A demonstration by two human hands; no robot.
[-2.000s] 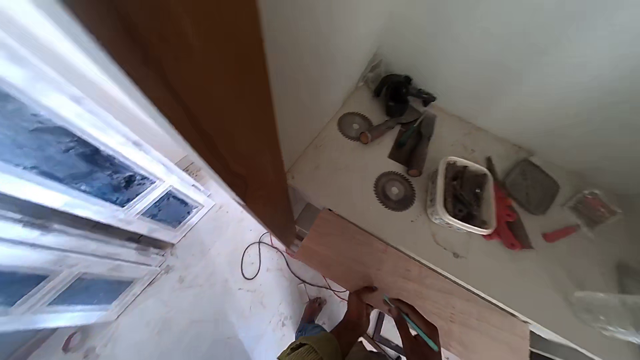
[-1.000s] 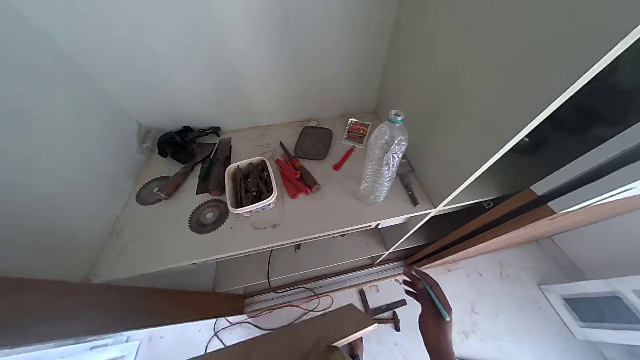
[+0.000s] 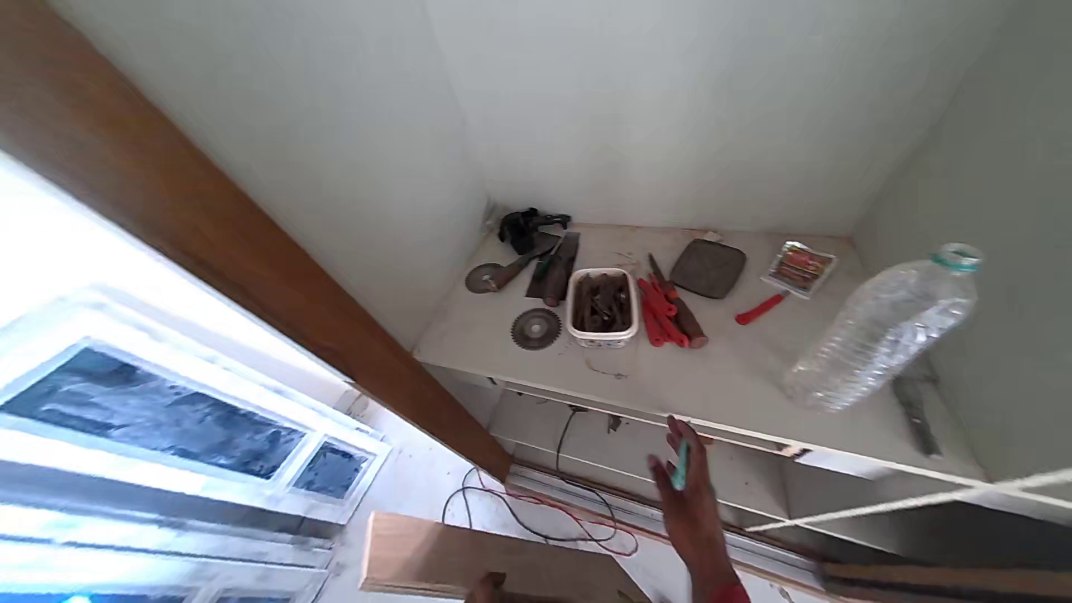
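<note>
My right hand (image 3: 693,511) is raised near the front edge of the shelf, with a green pencil-like stick (image 3: 682,465) held along its fingers. At the bottom of the view my left hand (image 3: 484,589) grips a wooden board (image 3: 435,557), only its fingers showing. On the shelf (image 3: 720,385) stand a white tub (image 3: 605,339) of small dark pieces, red-handled pliers (image 3: 662,316), and a toothed circular saw blade (image 3: 536,328). Another round disc (image 3: 484,278) lies by wooden-handled tools (image 3: 554,280), beside a black tool (image 3: 529,228).
A clear plastic bottle (image 3: 888,327) stands at the shelf's right, near a metal tool (image 3: 917,414). A red-handled tool (image 3: 760,309), a packet (image 3: 800,268) and a dark flat pad (image 3: 708,268) lie behind. A brown wooden post (image 3: 276,276) rises at left; cables (image 3: 536,523) lie on the floor.
The board lay along the shelf front two seconds ago; it is now lower, away from that edge. My right hand has come off the board, still with the green stick. The view has swung about.
</note>
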